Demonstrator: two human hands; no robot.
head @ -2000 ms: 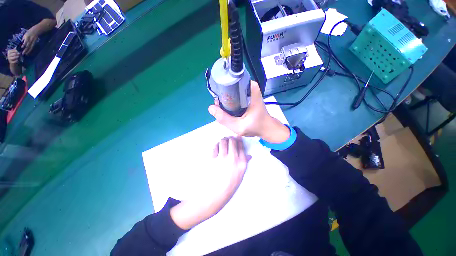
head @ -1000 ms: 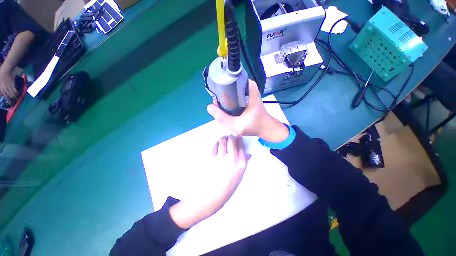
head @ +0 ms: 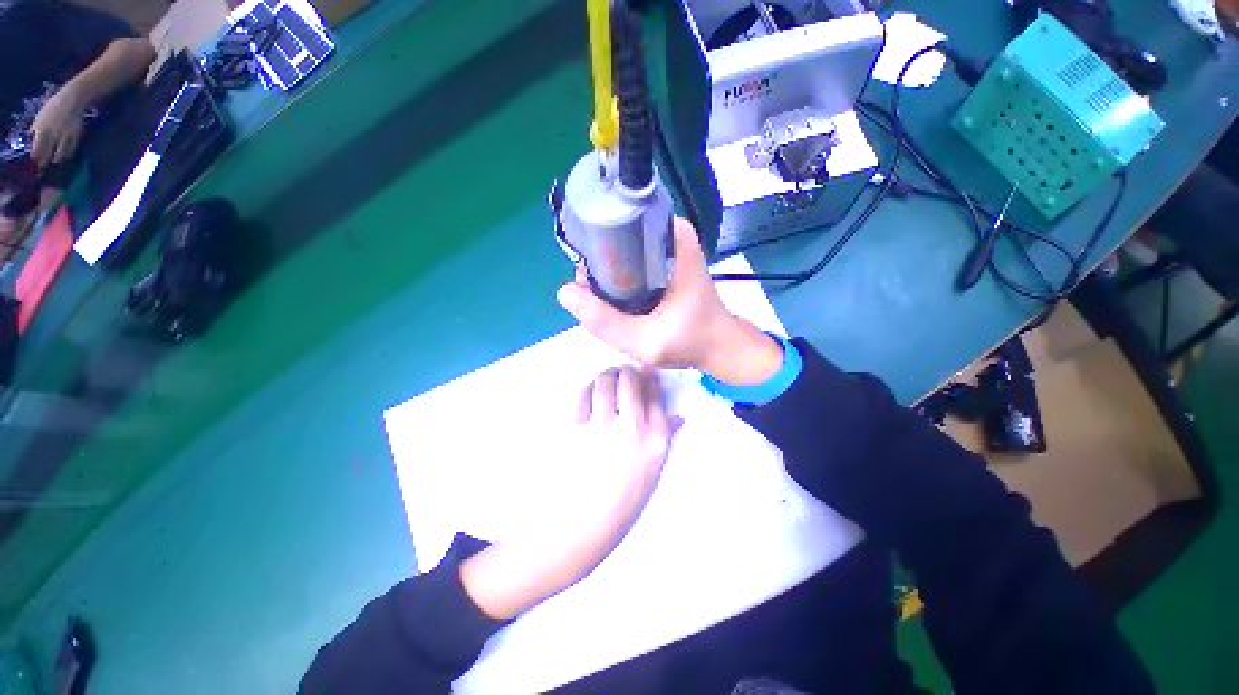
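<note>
My right hand [head: 666, 315] is wrapped around the grey electric screwdriver [head: 616, 242], which hangs upright from a yellow cord beside a black coiled cable. Its nose and bit are hidden behind my hand. My left hand [head: 628, 421] is just below, over the white sheet [head: 476, 448], with its fingers bent and pointing toward the screwdriver. Its palm side is hidden and glare washes it out, so I cannot tell whether it holds anything. No device body shows under my hands.
Behind my right hand stands the screw feeder [head: 795, 84]. A teal perforated box [head: 1053, 122] with cables and a thin-shafted tool [head: 981, 258] lie right. A black unit [head: 186, 268] lies left. A cardboard box [head: 1087, 448] holds black parts. Another person's hand [head: 57, 125] is far left.
My hands have barely moved; the screwdriver has shifted very slightly left. The other person's hands across the bench have moved, and a red object there shows more fully.
</note>
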